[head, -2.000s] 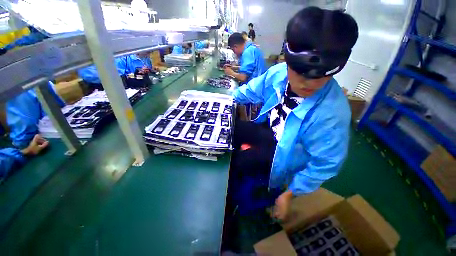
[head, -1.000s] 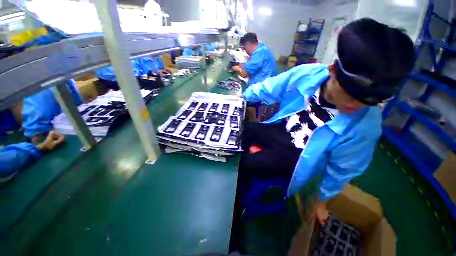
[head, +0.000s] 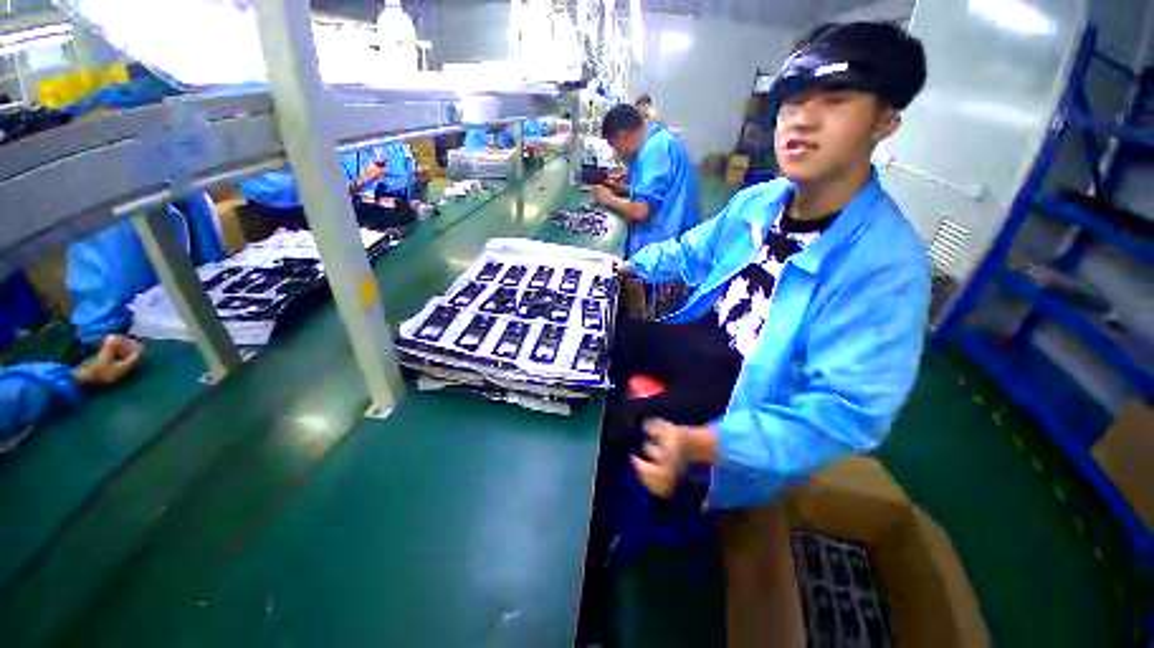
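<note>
Neither my left hand nor my right hand is in view. Nearest in front of me, a stack of white phone trays (head: 506,370) lies on the green bench (head: 468,519) by its right edge. The top tray holds rows of black phones (head: 513,337). The layers below stick out unevenly at the front.
A seated neighbour in a blue smock (head: 823,367) faces this way at the right. An open carton (head: 930,570) with phone trays stands on the floor. A pale post (head: 332,215) rises left of the stack. Another person's hand (head: 111,361) rests at the far left.
The neighbour has sat up from the carton, raised the head and drawn the lowered hand out to the bench side. My view first swung left, then held nearly still. The stack is unchanged.
</note>
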